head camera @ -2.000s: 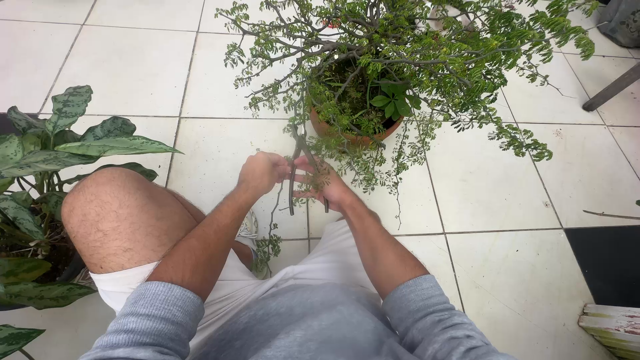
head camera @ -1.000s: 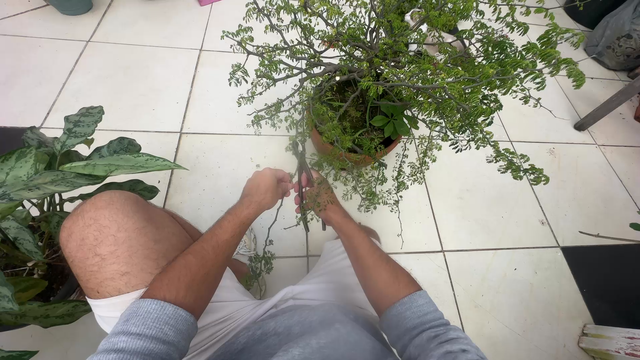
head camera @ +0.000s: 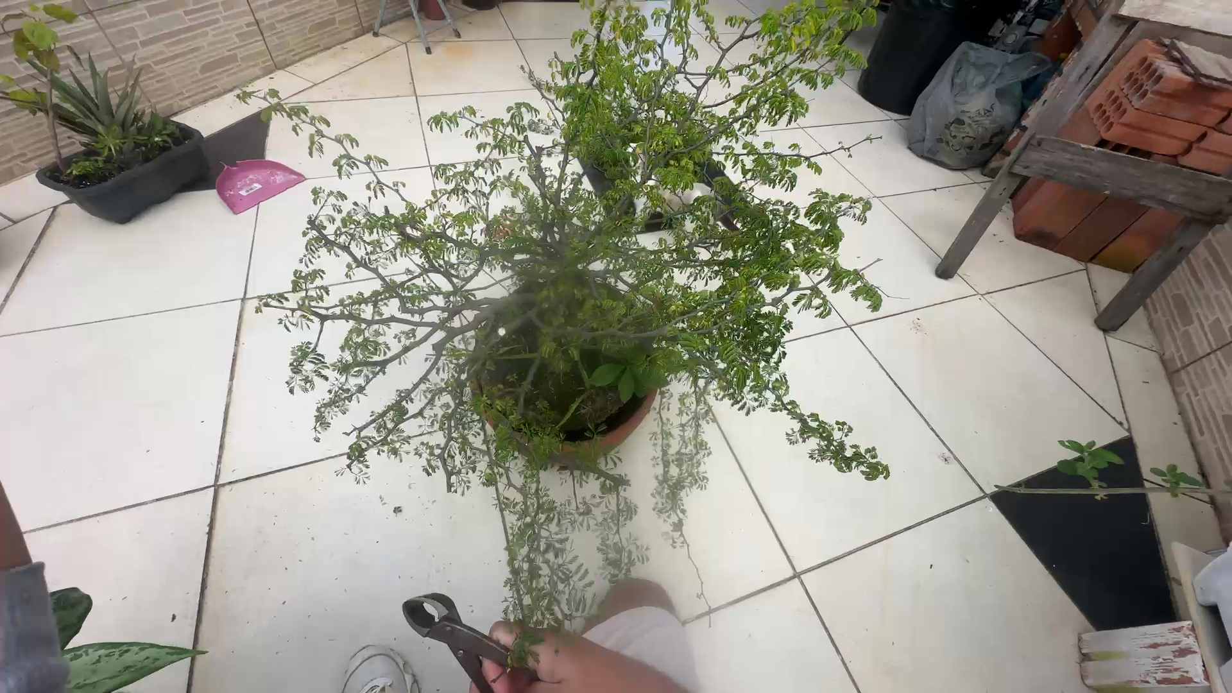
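At the bottom centre of the head view, my right hand (head camera: 553,662) is closed round the handles of dark metal concave branch cutters (head camera: 454,630), whose jaws point up and left. Hanging leafy twigs reach down to this hand. Just above it stands a small-leaved bonsai-like tree (head camera: 568,279) with wide, bare-stemmed branches, rooted in a round terracotta pot (head camera: 587,448). A broader-leaved plant (head camera: 624,373) grows in the same pot. My left hand is out of the frame; only the sleeve and part of the forearm show at the left edge.
A pink dustpan (head camera: 256,184) and a dark rectangular planter (head camera: 130,173) are at the upper left. At the right stand a weathered wooden table (head camera: 1116,171), bricks (head camera: 1160,101), a plastic bag (head camera: 972,104) and a black bin (head camera: 905,53). A leafy cut branch (head camera: 1088,491) lies lower right.
My hands were together at the hanging twigs; they are now apart, the left one beyond the left edge. The cutters are plainly visible in my right hand. The view has tilted up.
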